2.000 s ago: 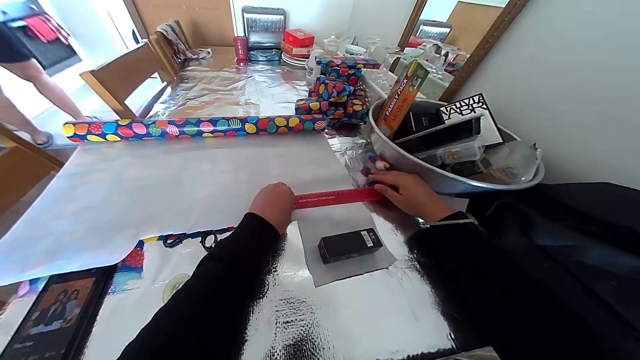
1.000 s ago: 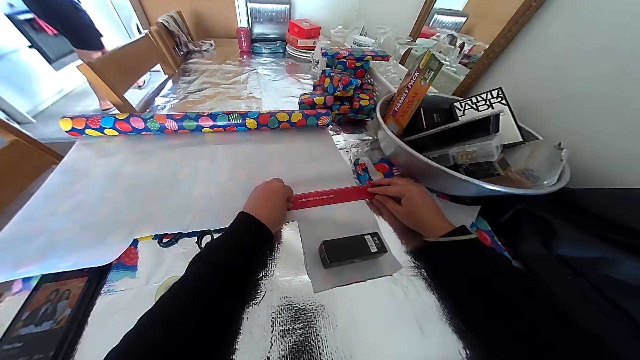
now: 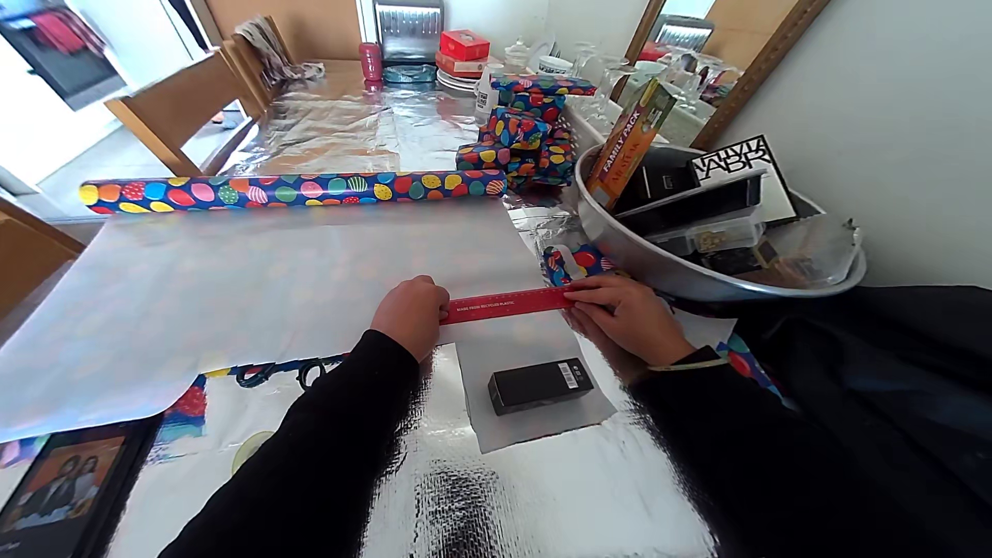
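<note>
A red plastic ruler (image 3: pixel 508 305) lies across the lower right part of the wrapping paper sheet (image 3: pixel 310 271), its white back up. My left hand (image 3: pixel 412 316) grips the ruler's left end. At the right end, my right hand (image 3: pixel 624 319) holds it between thumb and fingers. Just below the ruler, a small black box (image 3: pixel 540 385) rests on a flap of the same sheet or a separate piece; which one, I cannot tell. The balloon-patterned roll (image 3: pixel 294 191) spans the sheet's far edge. Scissors (image 3: pixel 310 373) lie partly under the sheet, near my left forearm.
A metal basin (image 3: pixel 721 283) with boxes stands at the right, near a dark cloth (image 3: pixel 876 372). Wrapped parcels (image 3: pixel 519 132) are piled behind it on the foil-covered table (image 3: pixel 333 116). A tape dispenser (image 3: pixel 572 263) sits beside the basin. A device with a lit screen (image 3: pixel 70 488) lies lower left.
The person by the chairs at the far left has gone out of view. Both my hands stay at the ruler's ends, and the black box has not plainly moved.
</note>
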